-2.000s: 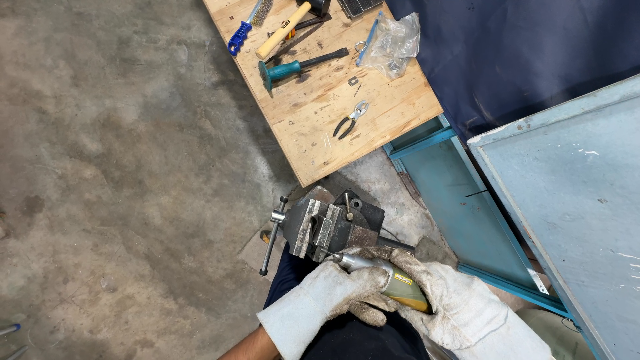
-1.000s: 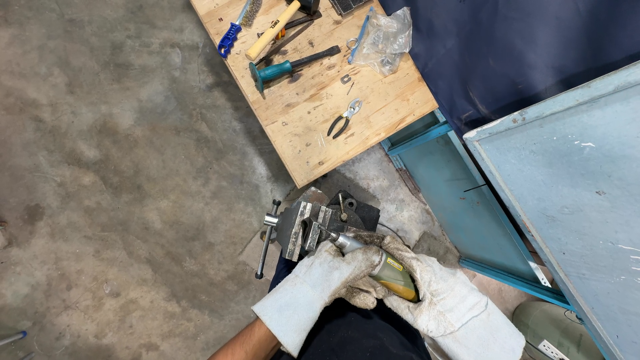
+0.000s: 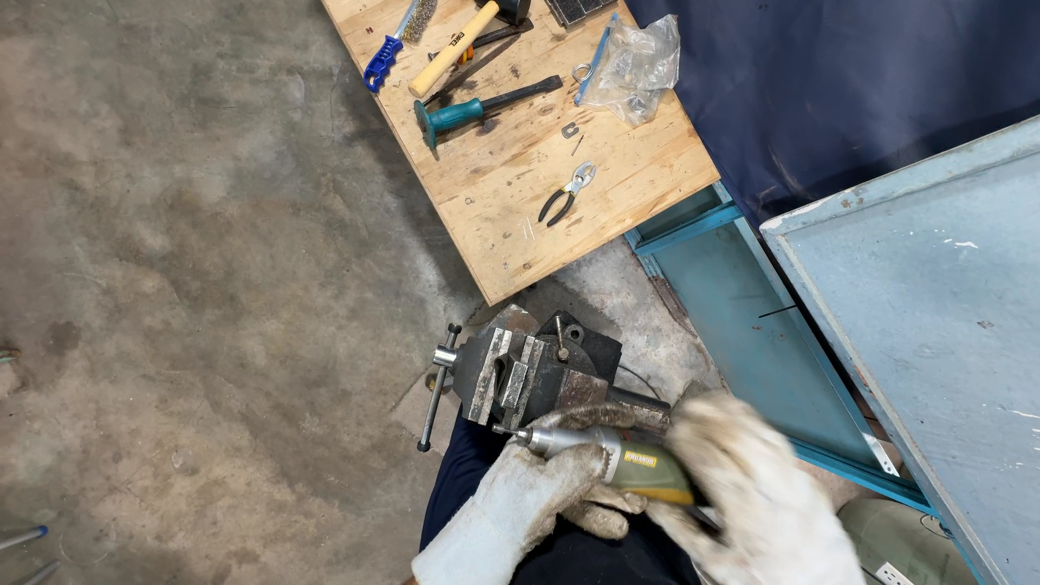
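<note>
My left hand (image 3: 561, 479), in a pale leather work glove, is closed around the front of a green and yellow die grinder (image 3: 646, 470). The tool's metal nose points left, its tip just below the jaws of a bench vise (image 3: 508, 378). A small dark metal piece (image 3: 512, 382) sits between those jaws. My right hand (image 3: 747, 479), gloved too and blurred, is at the rear end of the grinder; whether its fingers grip the tool is unclear.
On the wooden table (image 3: 512, 252) lie slip-joint pliers (image 3: 569, 193), a chisel with a teal guard (image 3: 487, 110), a wooden-handled hammer (image 3: 455, 49), a blue-handled wire brush (image 3: 386, 61) and a plastic bag (image 3: 638, 69). A light blue metal panel (image 3: 959, 309) stands at the right.
My right hand has shifted back along the grinder, away from its earlier hold around the body. My left hand keeps its hold, and the grinder now lies more level across the view.
</note>
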